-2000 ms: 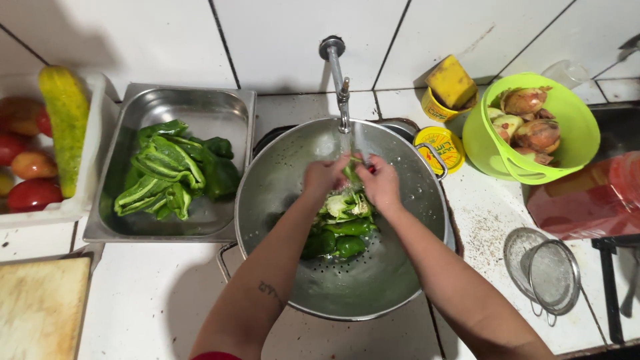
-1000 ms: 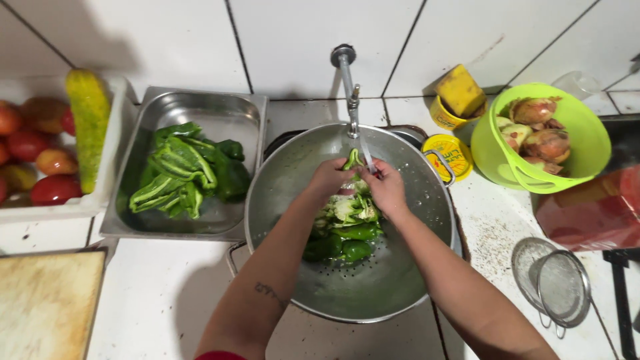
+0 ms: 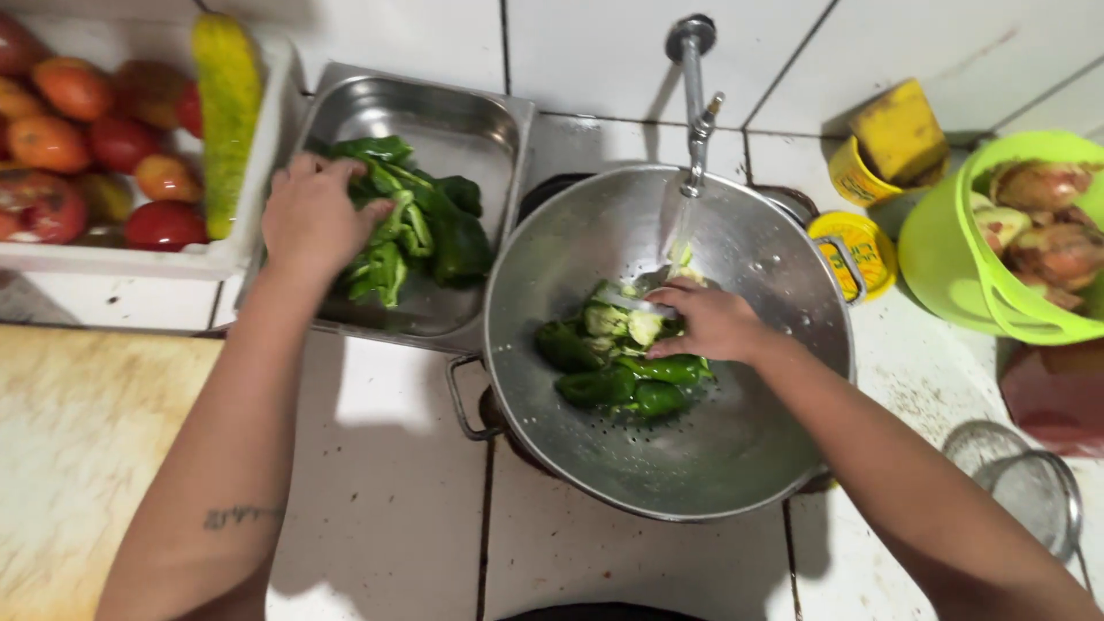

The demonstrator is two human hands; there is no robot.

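Note:
My left hand (image 3: 317, 216) is at the left side of a pile of cut green peppers (image 3: 405, 233) in a steel pan (image 3: 431, 326), fingers apart and touching the pile; whether it grips a piece is unclear. My right hand (image 3: 711, 321) is low in a large metal colander (image 3: 681, 487), its fingers around a small knife with a pale blade (image 3: 634, 301). The blade lies over pale pepper cores (image 3: 642, 328). Whole green peppers (image 3: 595, 385) rest just below them. Water runs from the wall tap (image 3: 695, 147) into the colander.
Left of the pan stands a white crate (image 3: 112, 261) with tomatoes and a yellow-green cucumber (image 3: 226, 121). A cutting board (image 3: 103, 448) lies below it. To the right are a yellow tub with a sponge (image 3: 897, 129), a lime-green basket (image 3: 957, 250) of onions and two strainers (image 3: 1026, 492).
My left hand has left the colander and reached the peppers in the pan. My right hand has lowered to the cores. The view has shifted closer and to the left.

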